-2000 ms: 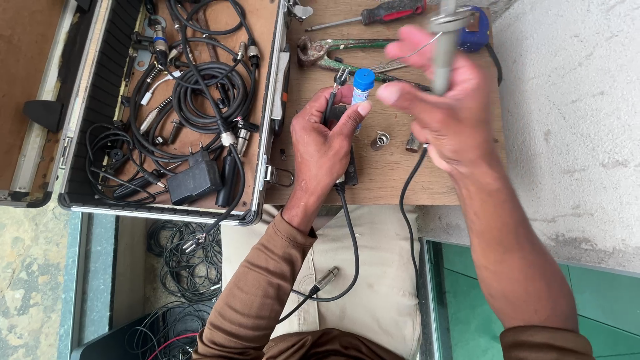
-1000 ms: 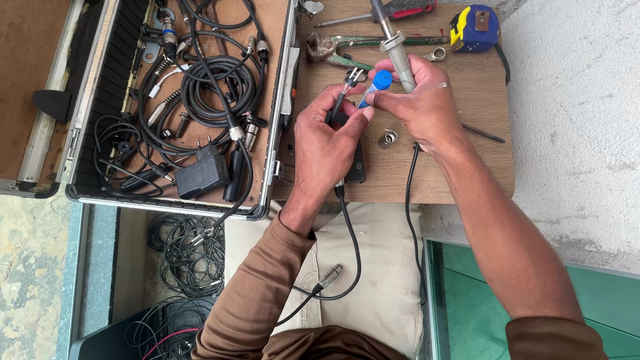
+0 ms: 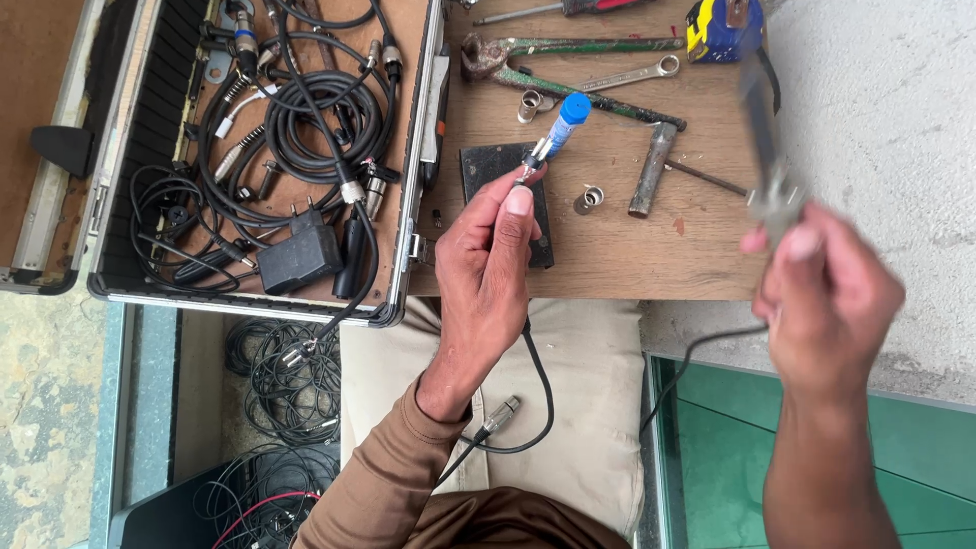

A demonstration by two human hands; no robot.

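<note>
My left hand [image 3: 492, 255] pinches the end of a black cable, whose small connector insert [image 3: 532, 158] with pale pins sticks up from the fingertips. Just beyond it, a small tube with a blue cap [image 3: 575, 108] stands on the board, beside the insert. My right hand [image 3: 827, 305], off to the right, grips the handle of a soldering iron [image 3: 779, 202], blurred, its shaft pointing up. From its handle a black cord runs down and left. A cable with a metal XLR connector [image 3: 501, 415] hangs over my lap.
An open case [image 3: 252, 305] of cables and connectors lies at left. On the wooden board [image 3: 610, 267] are a black metal plate [image 3: 496, 164], rusty pincers [image 3: 595, 46], a wrench [image 3: 633, 76], metal sleeves [image 3: 589, 200], a tube spanner [image 3: 653, 171], a screwdriver [image 3: 526, 12] and a tape measure [image 3: 723, 30].
My right hand has moved right with the soldering iron, away from the left hand and the blue-capped tube. The left hand still holds the cable end.
</note>
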